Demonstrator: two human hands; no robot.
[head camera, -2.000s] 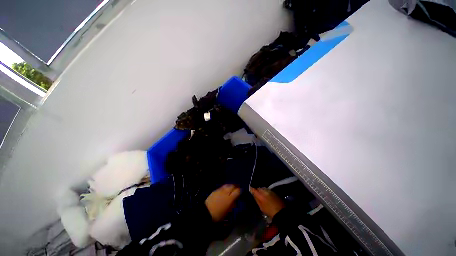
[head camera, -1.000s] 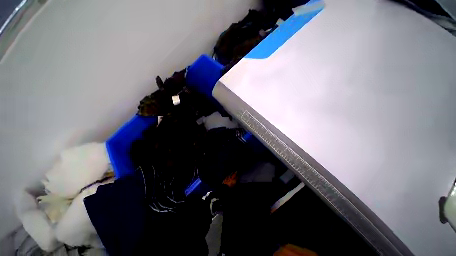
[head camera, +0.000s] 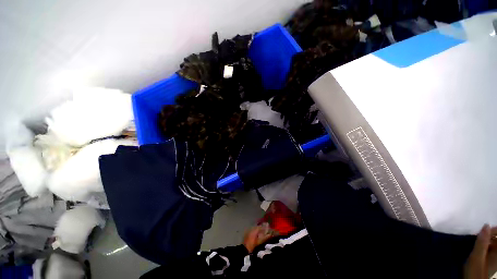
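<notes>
A large dark navy cloth panel (head camera: 354, 229) spreads from below the table's front edge to the right rim of the picture. My right hand (head camera: 480, 253) is at the lower right, cut off by the rim, with its fingers on the panel's right end. My left hand (head camera: 258, 236) is small and blurred at the lower middle, beside a red thing (head camera: 282, 219) and above a dark sleeve with white stripes. Its fingers are unclear, and I cannot tell whether it holds anything.
The white table (head camera: 436, 120) has a ruled scale (head camera: 384, 177) along its front edge and a blue patch (head camera: 419, 48). Blue bins (head camera: 148, 117) hold dark bundles. A stack of navy pieces (head camera: 150, 199) hangs over the front. White bundles (head camera: 90, 117) lie at the left.
The view has swung, bringing the bins and navy stack nearer the middle. Two seconds ago both hands were close together below the table; now they are far apart, the right one at the right rim.
</notes>
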